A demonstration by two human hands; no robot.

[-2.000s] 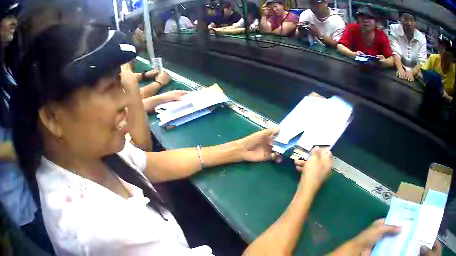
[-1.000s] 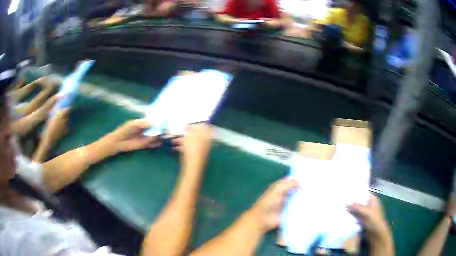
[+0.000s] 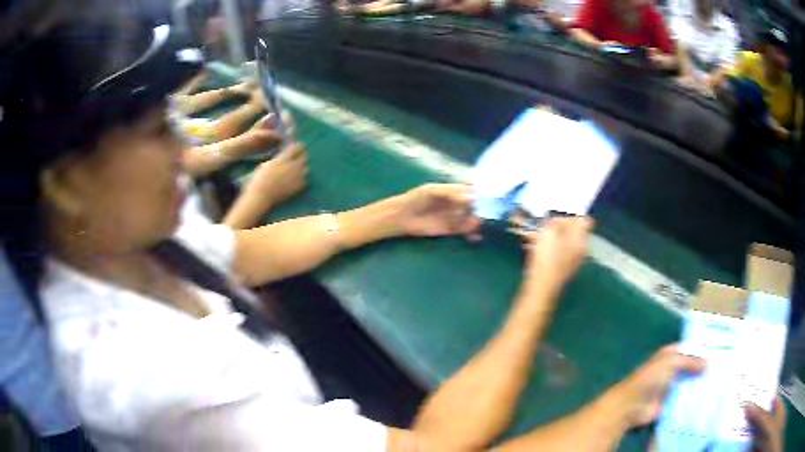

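A flat folding carton (image 3: 724, 371), white and pale blue with tan-brown end flaps at its top, is held tilted at the lower right. My left hand (image 3: 662, 380) grips its left edge. My right hand (image 3: 766, 425) is at its right edge, partly cut off by the picture's rim. The carton's lower end is out of the picture. Whether it is one blank or several is unclear.
A person in white (image 3: 159, 353) sits close on the left, holding another white and blue carton (image 3: 552, 163) over the green bench (image 3: 397, 300). Beyond, hands hold an edge-on carton (image 3: 268, 84). A dark conveyor (image 3: 424, 79) and seated people lie opposite.
The view swung right, then back left, so my hands and carton now sit at the lower right again. The farther neighbour's carton has gone from nearly flat to upright. My grip looks unchanged.
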